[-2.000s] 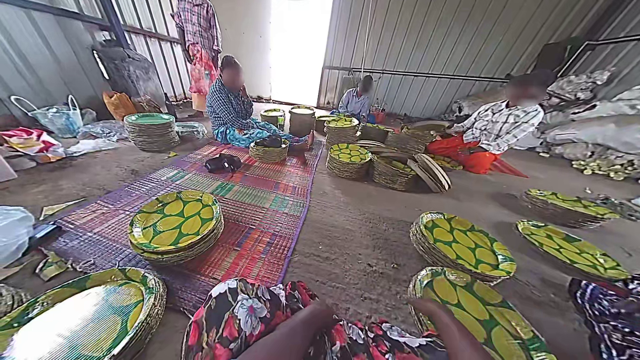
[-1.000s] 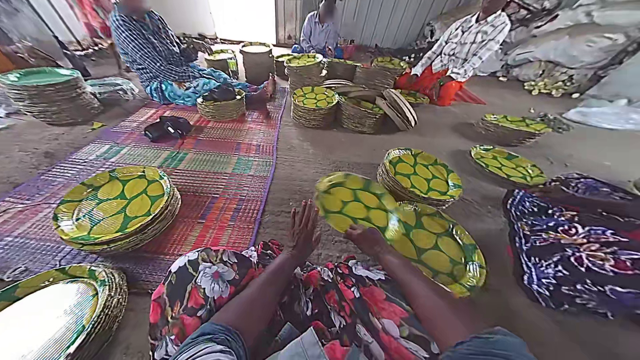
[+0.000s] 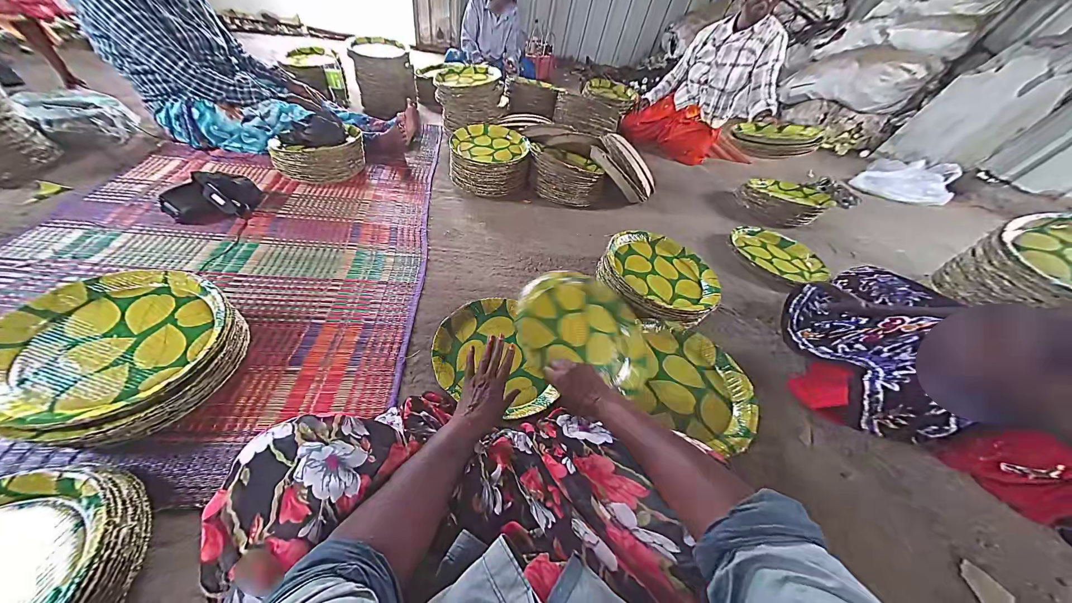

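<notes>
My left hand [image 3: 486, 387], fingers spread, lies over the near part of a green plate with yellow leaf shapes [image 3: 469, 335] in front of my lap. Between thumb and fingers, my right hand [image 3: 578, 387] grips the near edge of another such plate [image 3: 578, 322], tilted and blurred by motion. That plate overlaps the right side of the one under my left hand. A larger leaf-patterned plate [image 3: 691, 381] rests just to the right, its left part hidden. Behind it stands a stack of round plates [image 3: 662, 272].
A woven mat [image 3: 335, 276] with plate stacks [image 3: 126, 343] spreads at left, a black object [image 3: 209, 197] on it. More stacks [image 3: 490, 159] stand ahead. Several people sit around; one is close at right, by dark patterned cloth [image 3: 871, 352]. A single plate [image 3: 779, 254] lies at right.
A plate now lies under my left hand, where a second ago the hand was raised over my lap. My right hand holds a plate in both recent frames. The view has tipped down since two seconds ago.
</notes>
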